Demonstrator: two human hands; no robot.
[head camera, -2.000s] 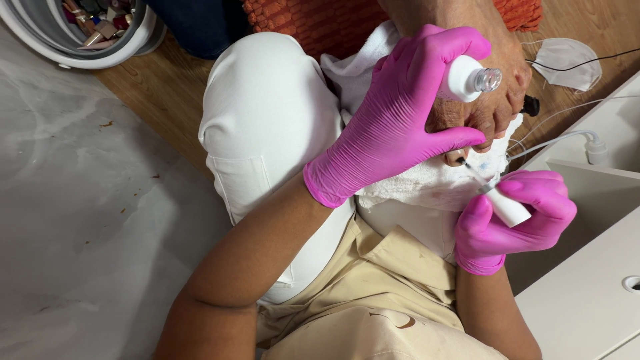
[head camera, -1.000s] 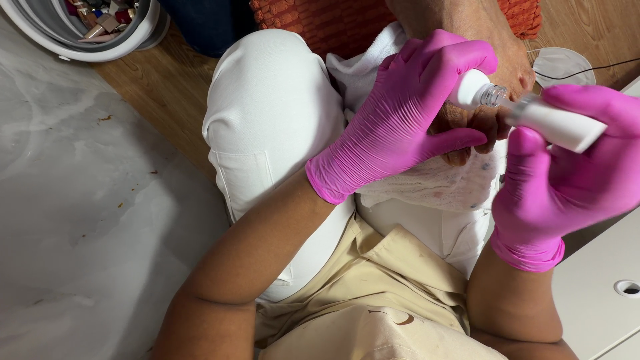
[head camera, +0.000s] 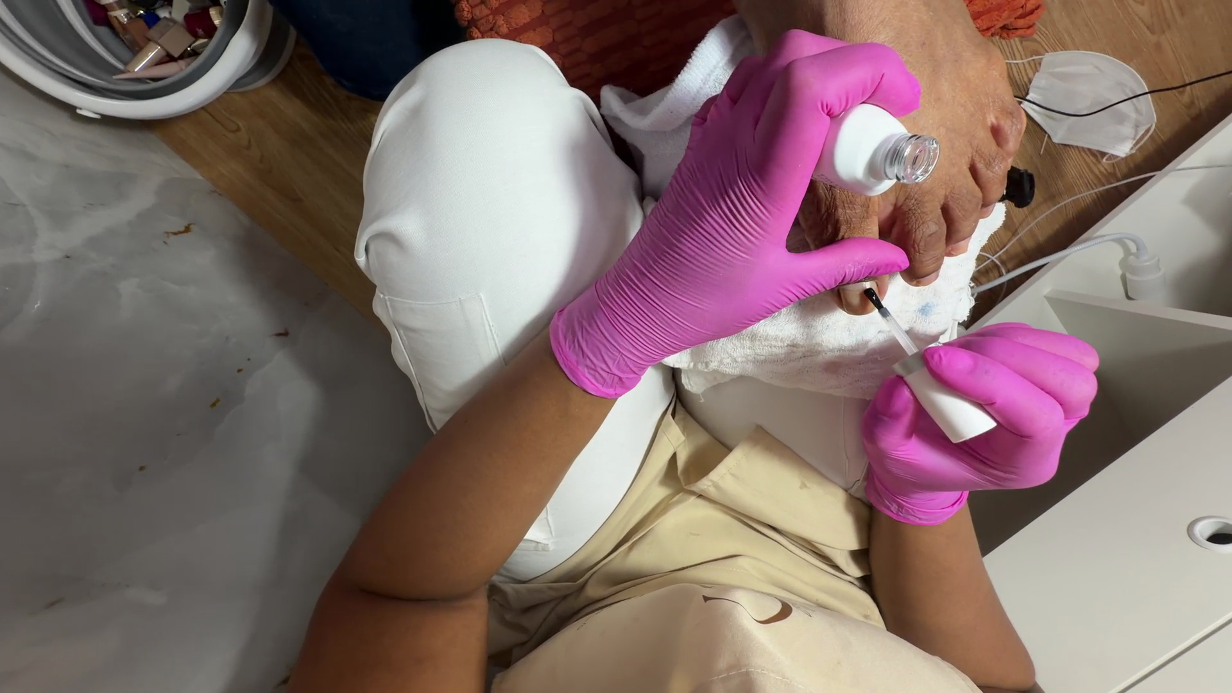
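My left hand (head camera: 731, 221), in a pink glove, grips a white nail polish bottle (head camera: 859, 152) with its clear glass neck uncapped and tilted to the right. The left thumb lies by the big toe of another person's bare foot (head camera: 924, 106). In my right hand (head camera: 982, 414), also gloved in pink, is the white cap (head camera: 948, 397) of a nail polish brush. The dark bristle tip (head camera: 872, 297) is at the big toe's nail, which the thumb partly hides. Under the toes a white towel (head camera: 799, 337) lies over my lap.
A grey and white basin (head camera: 183, 101) of small bottles stands at the upper left. White furniture (head camera: 1126, 539) with an open compartment stands close on the right. A white face mask (head camera: 1092, 101) and cables lie on the wood floor at the upper right.
One second ago my right hand held the cap at the bottle's neck, with the brush inside or hidden. It has moved down, and the brush is now at the toenail. My left hand has barely moved.
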